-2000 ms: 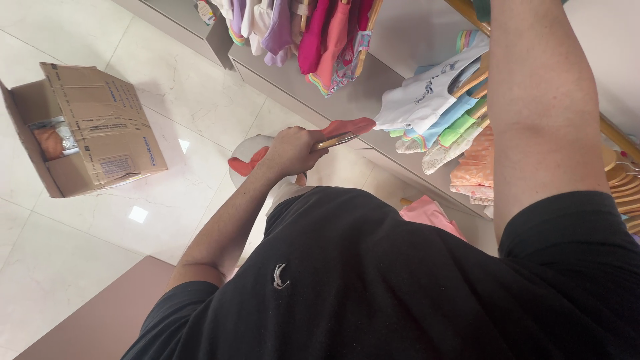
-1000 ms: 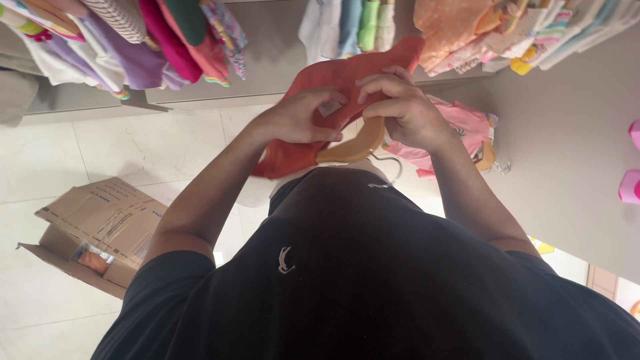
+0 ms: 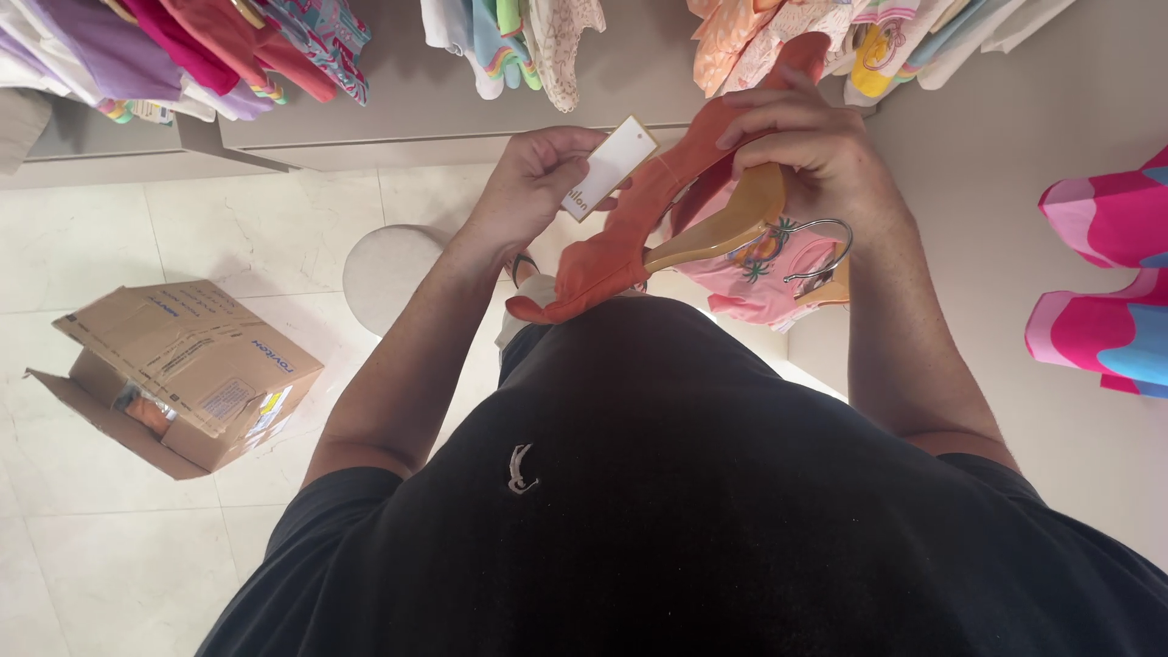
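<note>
Between my thumb and fingers, my left hand (image 3: 552,182) pinches a white paper hang tag (image 3: 610,168) that bears writing. A thin string runs from the tag to an orange-red garment (image 3: 639,205). My right hand (image 3: 812,151) grips the garment's upper part together with a wooden clothes hanger (image 3: 721,233), whose metal hook points down and to the right. The garment's lower end lies close to my black shirt. Behind the hanger is a pink printed garment (image 3: 730,274) on another wooden hanger.
Children's clothes (image 3: 182,46) hang along the top over a grey ledge (image 3: 365,132). An open cardboard box (image 3: 196,356) stands on the tiled floor at the left, near a round pale stool (image 3: 388,274). Pink and blue items (image 3: 1104,319) are at the right edge.
My left hand has let go of the garment's cloth and now holds its tag, to the left of it. My right hand stays on the garment and hanger. Two seconds ago my right arm was raised.
</note>
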